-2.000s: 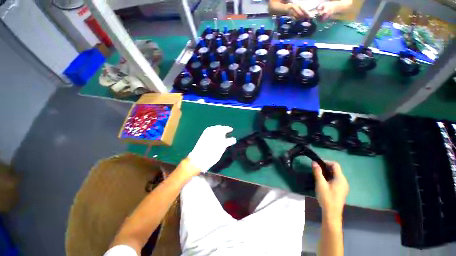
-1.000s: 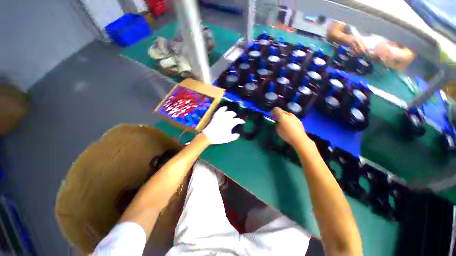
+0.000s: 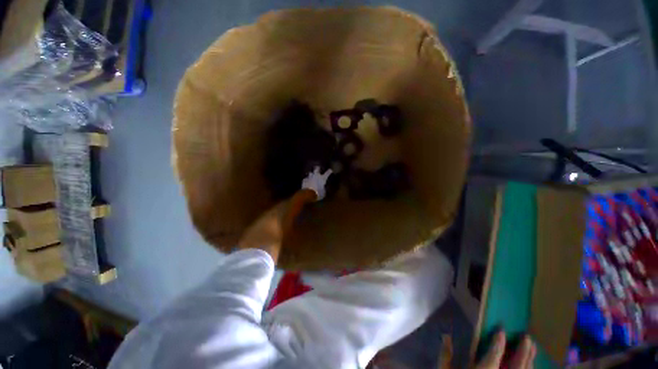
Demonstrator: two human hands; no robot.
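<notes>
The large round cardboard carton (image 3: 231,72) stands open in front of me. Black housings (image 3: 386,180) lie in its shadowed bottom, several with round openings; a dark pile sits at the left inside. My left hand (image 3: 316,183), in a white glove, reaches down inside beside the housings, fingers apart, with nothing seen in it. My right hand (image 3: 505,351) is bare and cut off by the bottom edge, its fingertips at the green bench (image 3: 514,252); whether it holds anything is hidden.
The small parts carton (image 3: 559,270) with red, white and blue pieces sits at the right on the bench. Small brown boxes (image 3: 32,220) and plastic-wrapped goods (image 3: 72,65) stand at the left. Pale metal legs (image 3: 572,86) are at the upper right.
The view has swung left and down to the large carton. My left hand has gone from the bench into it. My right hand has left the row of housings and shows at the bench edge.
</notes>
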